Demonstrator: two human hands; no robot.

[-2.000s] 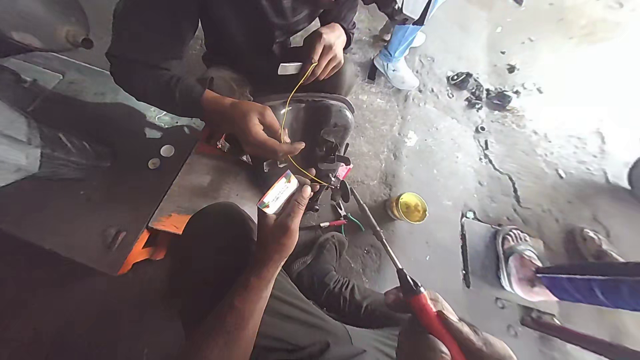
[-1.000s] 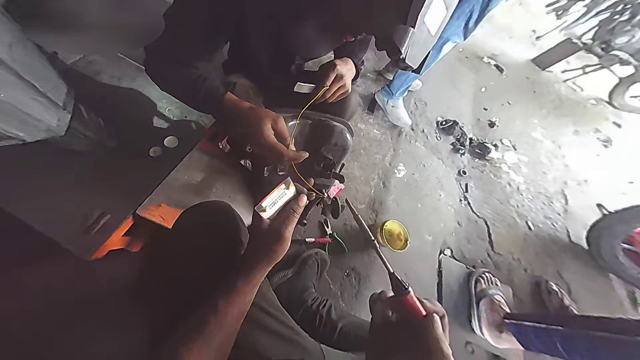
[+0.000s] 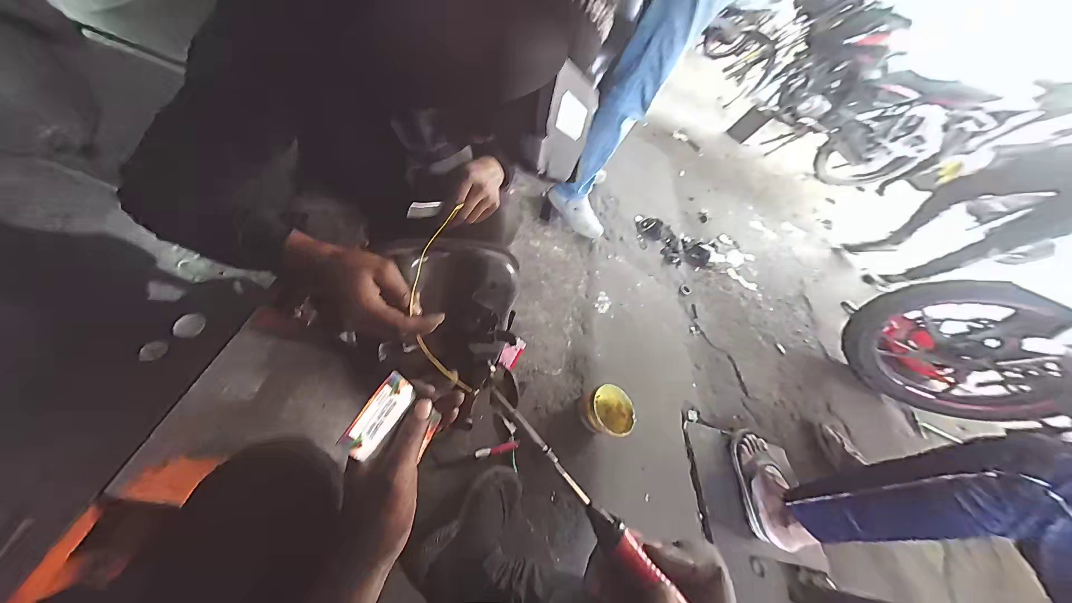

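My left hand [image 3: 394, 477] grips a small printed box [image 3: 381, 416], its fingertips close to the end of a yellow wire [image 3: 435, 362]. In my right hand [image 3: 662, 569] is a soldering iron [image 3: 624, 540] with a red handle; its tip points at the wire's lower end, by small dark parts in front of a dark, glossy casing [image 3: 469, 280]. Whether the tip touches the wire is hard to tell. A co-worker's two hands [image 3: 360, 289] hold the wire higher up. Something pink [image 3: 512, 353] lies beside the tip.
A yellow round tin [image 3: 610, 410] stands on the floor right of the iron. A red-handled tool [image 3: 497, 450] lies below the dark parts. At right are a person's sandalled foot [image 3: 766, 494] and a motorcycle wheel [image 3: 963, 350]. Dark debris [image 3: 674, 243] lies farther off.
The view has swung, bringing the motorcycles and wheel more into sight. Both my hands keep hold of the box and the iron, and the co-worker still holds the yellow wire.
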